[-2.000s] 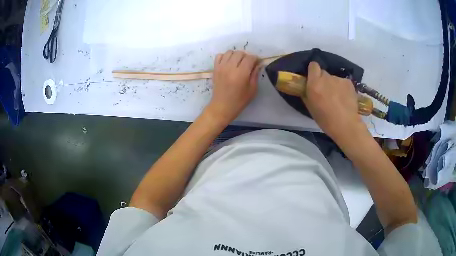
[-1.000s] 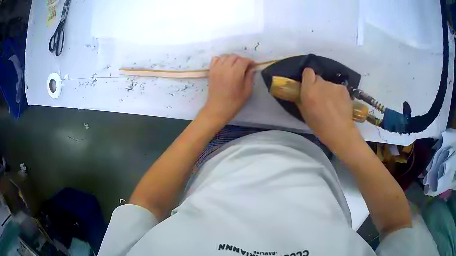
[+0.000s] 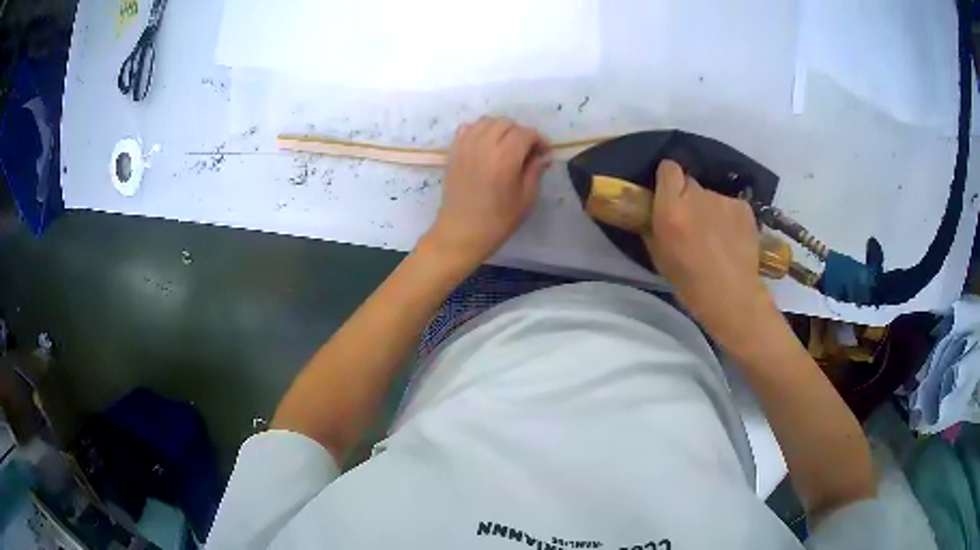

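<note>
A long thin tan template (image 3: 360, 152) lies across the white table cover, with a pale band along its lower side. My left hand (image 3: 492, 183) lies over its middle with bent fingers, thumb and fingertips at the strip. The template shows again right of this hand and runs under the tip of the black steam iron (image 3: 688, 161). My right hand (image 3: 704, 231) is closed around the iron's tan wooden handle. The iron lies on the table with its pointed end to the left. Whatever is under the iron is hidden.
A white tape roll (image 3: 126, 167) and black-handled shears (image 3: 138, 73) lie at the left, beside a yellow strip (image 3: 128, 13). White cut pieces (image 3: 408, 43) lie at the far side. The dark hose (image 3: 935, 252) curves along the right edge. The table's front edge runs before my body.
The view has shifted, so the table and the things on it appear a little further right. My right hand still holds the iron at the strip. My left hand remains on the template.
</note>
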